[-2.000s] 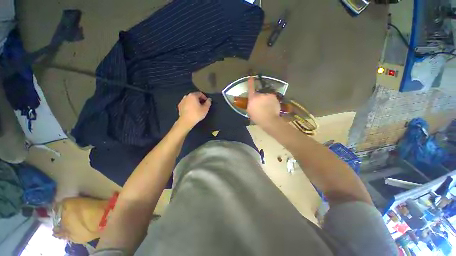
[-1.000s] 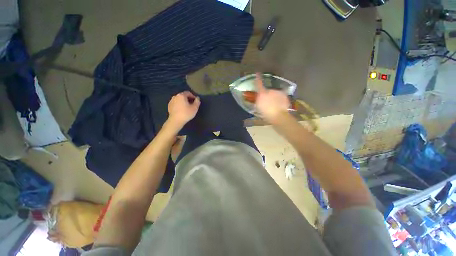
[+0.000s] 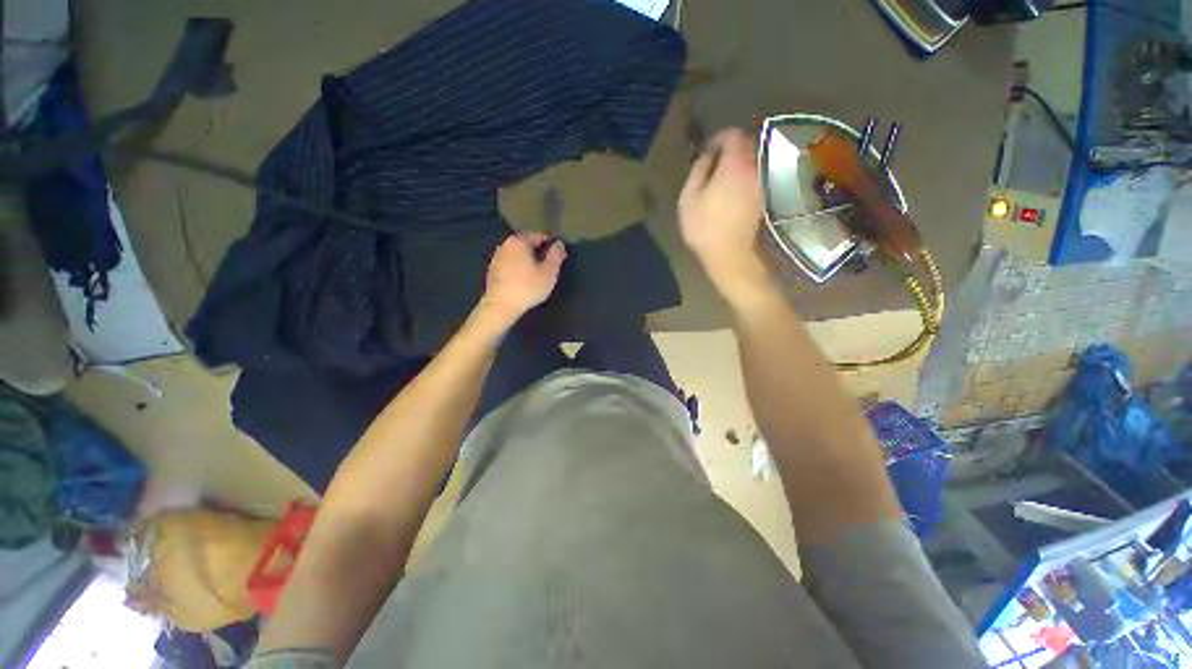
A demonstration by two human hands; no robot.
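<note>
The navy pinstripe jacket [image 3: 431, 131] lies across the table, with plain dark cloth [image 3: 608, 281] at its near side. My left hand [image 3: 526, 272] is closed at the plain cloth, a dark bit at its fingertips. A narrow dark strip [image 3: 281, 196] runs taut from the left towards it; its end is lost against the dark cloth. My right hand [image 3: 722, 203] is raised right of the jacket, fingers curled round a blurred dark slim tool [image 3: 701, 128], perhaps snips. The steam iron [image 3: 830, 196] stands free to its right, wooden handle upward.
The yellow hose [image 3: 932, 307] loops from the iron towards the near edge. A second iron [image 3: 922, 24] is at the far right. A control box with lit switches [image 3: 1016, 212] is at the right. A red stool [image 3: 277, 555] and filled bag [image 3: 196, 569] are low left.
My right hand has let go of the iron, which now sits farther right and turned. That hand has moved to where the slim tool lay. My left hand has barely moved over the cloth.
</note>
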